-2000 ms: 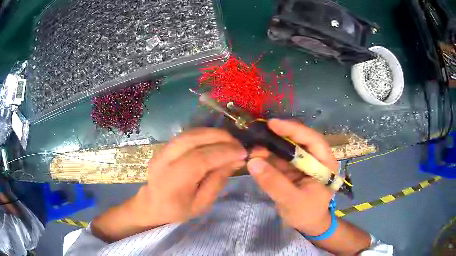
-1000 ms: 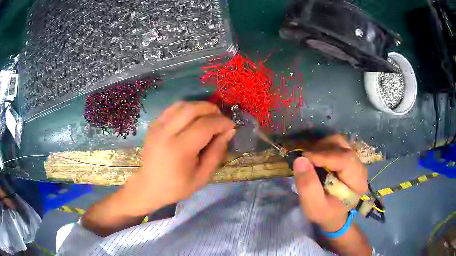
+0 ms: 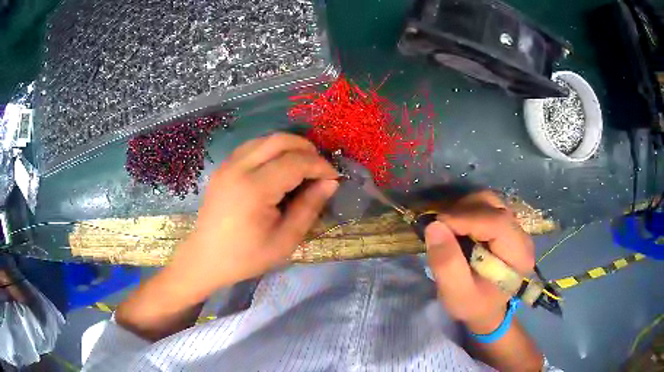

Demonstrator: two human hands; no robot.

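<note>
My right hand [image 3: 480,254] is shut on the soldering iron [image 3: 499,270], which has a black grip and a worn cream handle. Its metal tip points up and left to the small dark holding block [image 3: 349,174] with a shiny part on top. My left hand [image 3: 266,196] is beside the block on its left, with thumb and index finger pinched close together at it. What lies between the fingertips is too small and blurred to tell. Red lead wires [image 3: 353,127] lie in a loose pile just behind the block.
A clear component tray [image 3: 182,102] fills the back left. Small dark red components [image 3: 169,156] are piled before it. A black fan [image 3: 484,47] and white bowl [image 3: 531,120] of silvery grains stand back right. A scorched wooden strip [image 3: 138,240] runs along the front edge.
Two seconds ago both hands were together, with the iron near the left fingers. Since then the right hand has moved right and the left fingers up to the block. Over the last second they have hardly moved.
</note>
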